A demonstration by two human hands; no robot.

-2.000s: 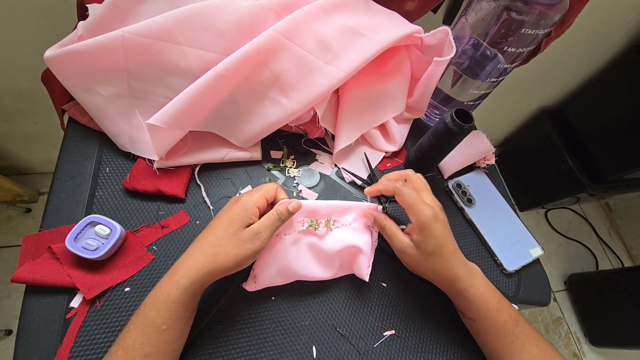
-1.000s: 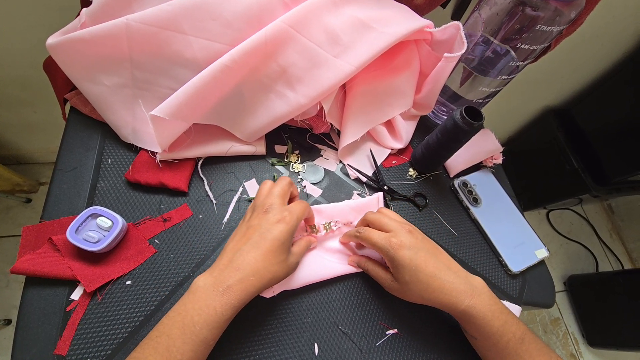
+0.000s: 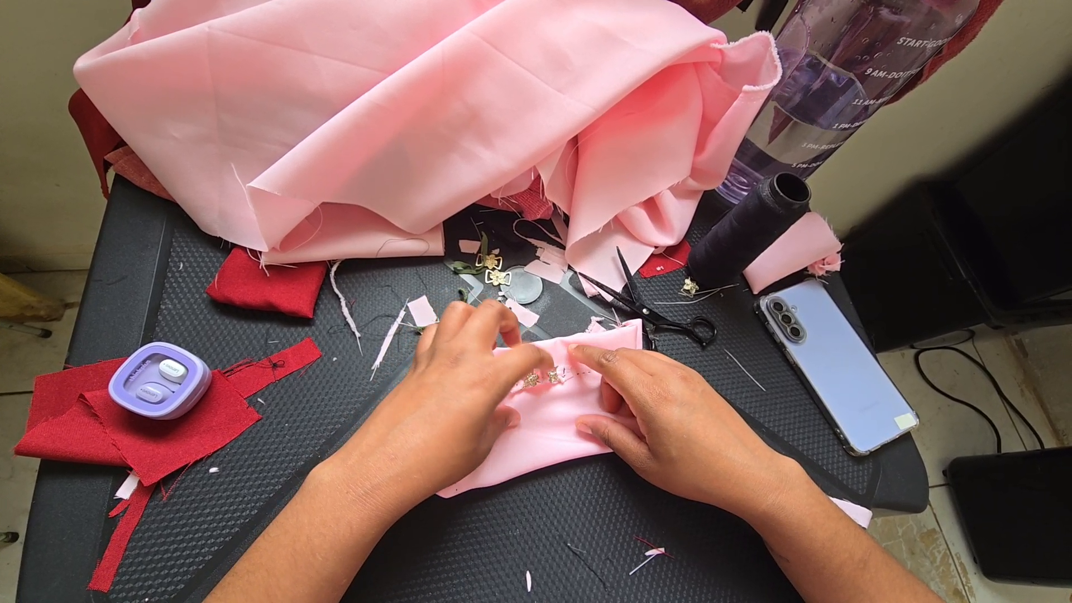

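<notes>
A small pink fabric piece (image 3: 536, 427) lies on the dark textured table, with small gold-coloured ornaments (image 3: 543, 378) and a line of dark stitches near its upper edge. My left hand (image 3: 461, 385) is over its left part, fingers curled and apart near the ornaments, the fingertips partly hiding them. On the right part rests my right hand (image 3: 653, 410), its index finger at the stitched line and its thumb lower on the cloth; whether it pinches the cloth cannot be told. Just beyond the piece lie black scissors (image 3: 653, 314), blades pointing away.
Large pink cloth (image 3: 419, 126) covers the back. At right stand a black thread cone (image 3: 745, 234) and a purple bottle (image 3: 837, 92), near a phone (image 3: 837, 368). Red fabric (image 3: 193, 427) bears an earbud case (image 3: 159, 381) at left. Gold charms (image 3: 494, 272) and scraps lie behind the hands.
Both hands have moved from the upper corners of the small pink piece onto its middle. The piece, held up by its upper edge two seconds ago, now lies flatter. The scissors are more exposed.
</notes>
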